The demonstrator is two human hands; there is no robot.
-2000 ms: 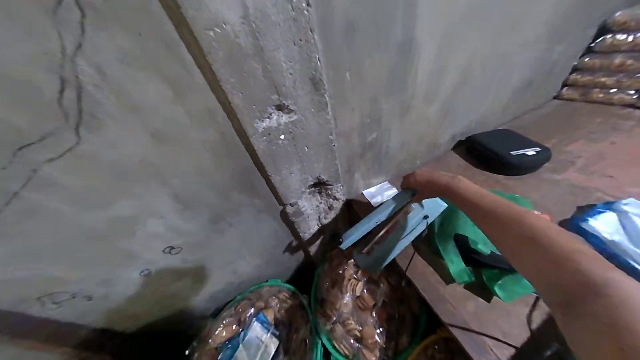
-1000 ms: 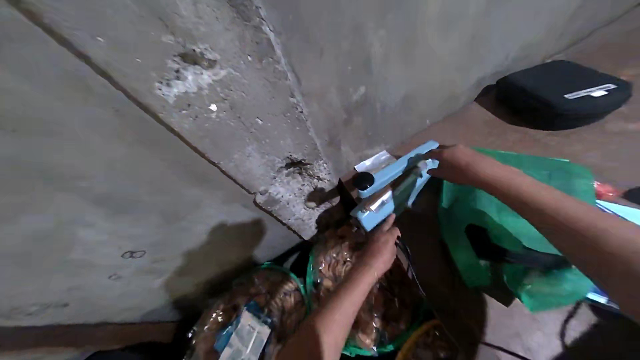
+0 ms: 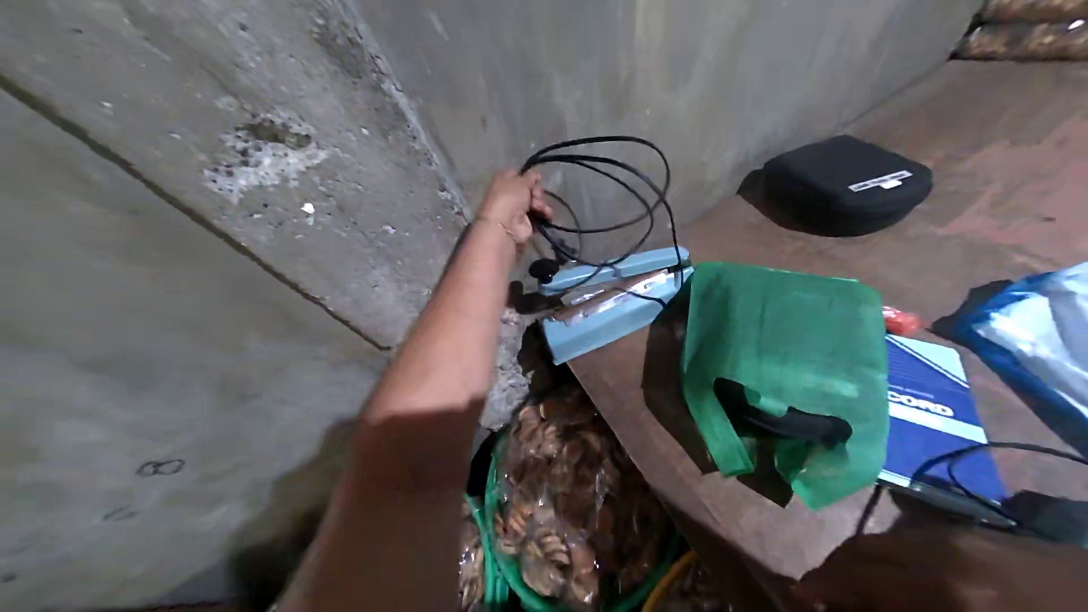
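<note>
My left hand (image 3: 514,204) holds a loosely coiled black cable (image 3: 650,191) near the wall. Below the coil, a light blue hand sealer (image 3: 608,327) with a black knob lies at the ledge's corner, with cable strands crossing over it. Right beside the sealer is a green fabric bag (image 3: 786,340) with a black strap-like piece on it. Part of a blue record book (image 3: 935,416) shows from behind the bag's right side. A dark, blurred shape at the lower right edge may be my right hand or forearm; its fingers cannot be made out.
A black zip case (image 3: 850,187) rests on the brown ledge (image 3: 629,425) near the wall. Blue-and-white plastic (image 3: 1045,331) lies at the right. Below the ledge are green-rimmed baskets (image 3: 501,544) with clear bags of brown pieces (image 3: 569,510). A rough concrete pillar stands left.
My left hand has moved up from the sealer and now grips the coiled cable. My right hand has left the sealer. The sealer lies on the ledge corner.
</note>
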